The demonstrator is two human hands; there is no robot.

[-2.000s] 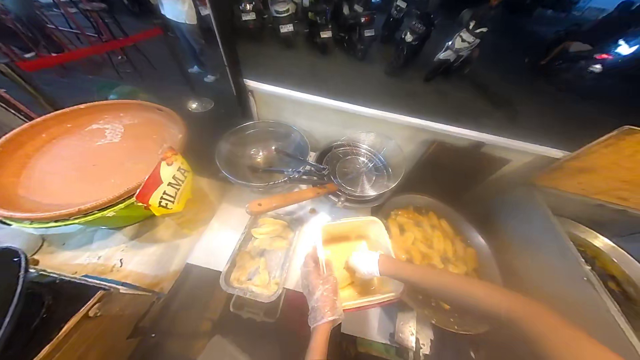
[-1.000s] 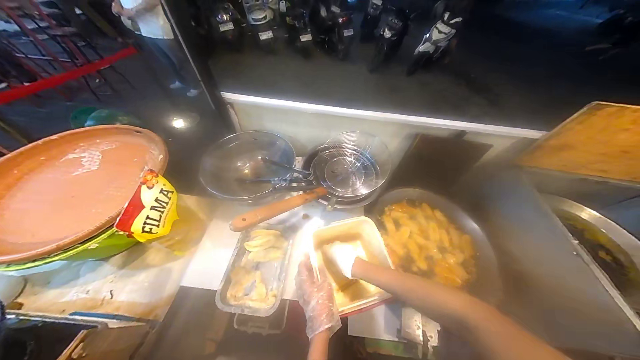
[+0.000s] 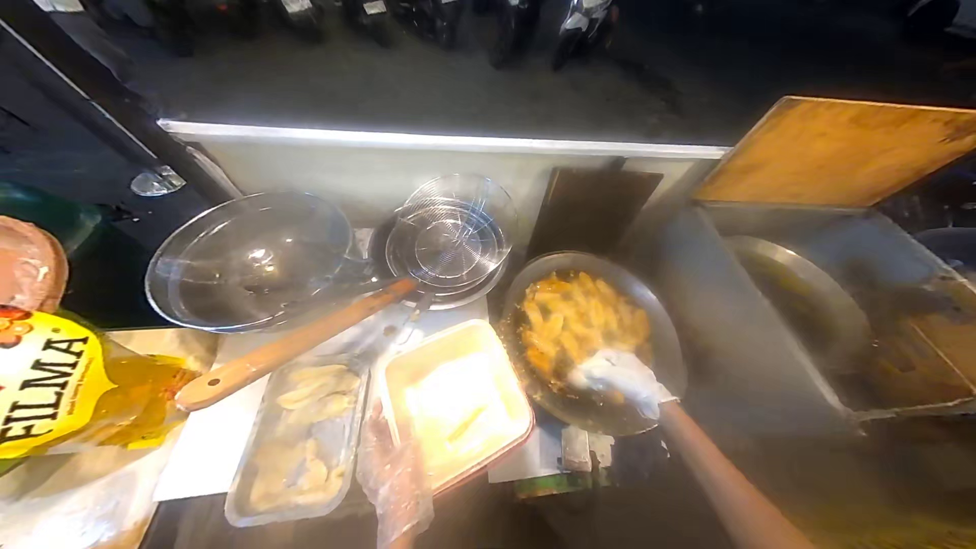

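My left hand (image 3: 395, 480), in a clear plastic glove, holds the left edge of a square tub (image 3: 499, 457) that has pale batter and at least one piece in it. My right hand (image 3: 621, 379), in a whitish glove, is over the near part of a metal frying pan (image 3: 675, 358); its fingers are blurred, so whether it holds anything does not show. Golden pieces of food (image 3: 583, 316) lie in bubbling oil in the pan. Left of the tub, a clear rectangular container (image 3: 255, 465) holds pale pieces (image 3: 316, 396).
Behind the tub are a strainer (image 3: 456, 244) and a large glass bowl (image 3: 252, 263), with a wooden handle (image 3: 305, 343) slanting across. A bag of yellow oil (image 3: 137, 396) lies at left. A second pan (image 3: 793, 259) sits at right beside an upright wooden board (image 3: 846, 152).
My right hand has moved right, from inside the tub to over the frying pan. My left hand stays at the tub. The view has shifted noticeably.
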